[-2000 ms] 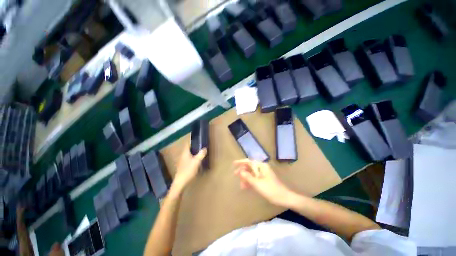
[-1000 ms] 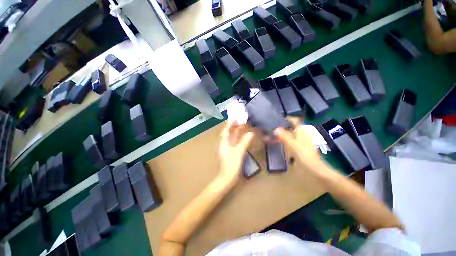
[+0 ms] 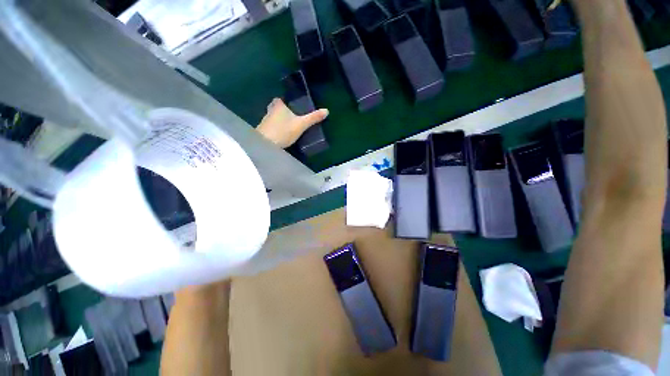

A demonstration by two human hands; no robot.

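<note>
Two dark grey device units with glossy black panels lie on the tan board (image 3: 286, 316), one tilted (image 3: 364, 312), one nearly upright in view (image 3: 435, 305). My left forearm passes behind the white lamp. My left hand (image 3: 292, 125) is over a unit (image 3: 314, 139) beyond the pale rail, thumb across it; its grip is unclear. My right arm reaches up the right side. My right hand (image 3: 566, 6) is mostly cut off by the top edge, its fingertips at a dark unit (image 3: 560, 23); its grip is unclear.
A white ring-shaped lamp head (image 3: 246, 220) blocks the left side. A row of units (image 3: 452, 191) stands behind the board. A folded white pad (image 3: 367, 198) and crumpled cloth (image 3: 508, 294) lie nearby. More units (image 3: 356, 70) lie beyond the pale rail (image 3: 514, 106).
My hands have parted from the unit they held over the board; both have reached beyond the rail, left hand forward, right hand far right. The view has shifted closer to the lamp.
</note>
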